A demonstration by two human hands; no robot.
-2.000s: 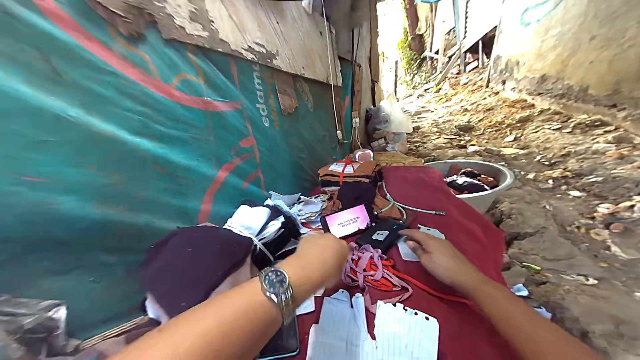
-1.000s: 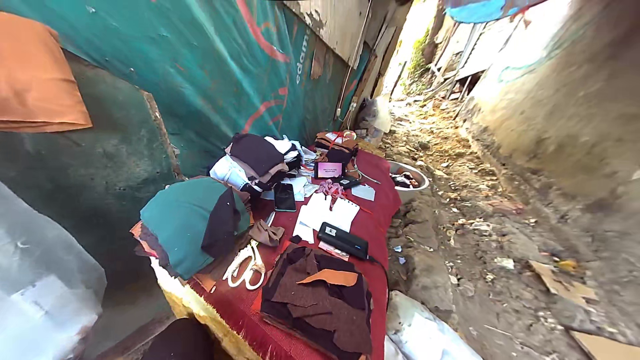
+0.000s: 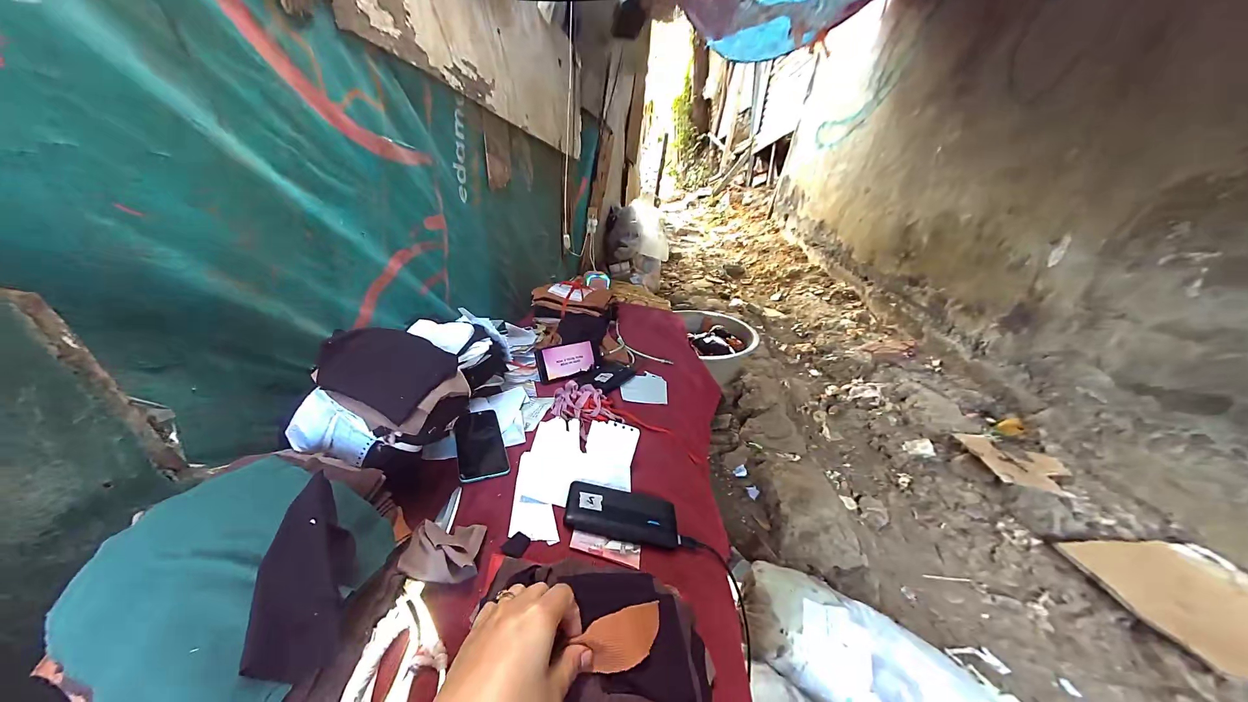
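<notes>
My left hand (image 3: 526, 634) reaches in at the bottom middle, a ring on one finger. Thumb and fingers pinch the left edge of an orange-brown fabric piece (image 3: 624, 636), which lies over a stack of dark brown cloth pieces (image 3: 624, 585). My right hand is out of view. Just beyond the stack, a black power bank (image 3: 621, 514) with a cable rests partly on white notebook paper (image 3: 600, 458). White-handled scissors (image 3: 414, 624) lie left of my hand, beside a crumpled brown scrap (image 3: 442, 553). Farther back are pink and red strips (image 3: 582, 402).
The red cloth (image 3: 682, 439) also holds a dark phone (image 3: 482, 446), a lit phone (image 3: 567, 361) and a tied cloth bundle (image 3: 570, 297). Dark and teal fabric piles (image 3: 195, 585) stand at left by the tarp wall. At right are a basin (image 3: 726, 361) and a white sack (image 3: 848, 624).
Two seconds ago both hands were over the pink and red strips; one second ago neither showed. Now my left hand is on the brown cloth stack. The view has swung.
</notes>
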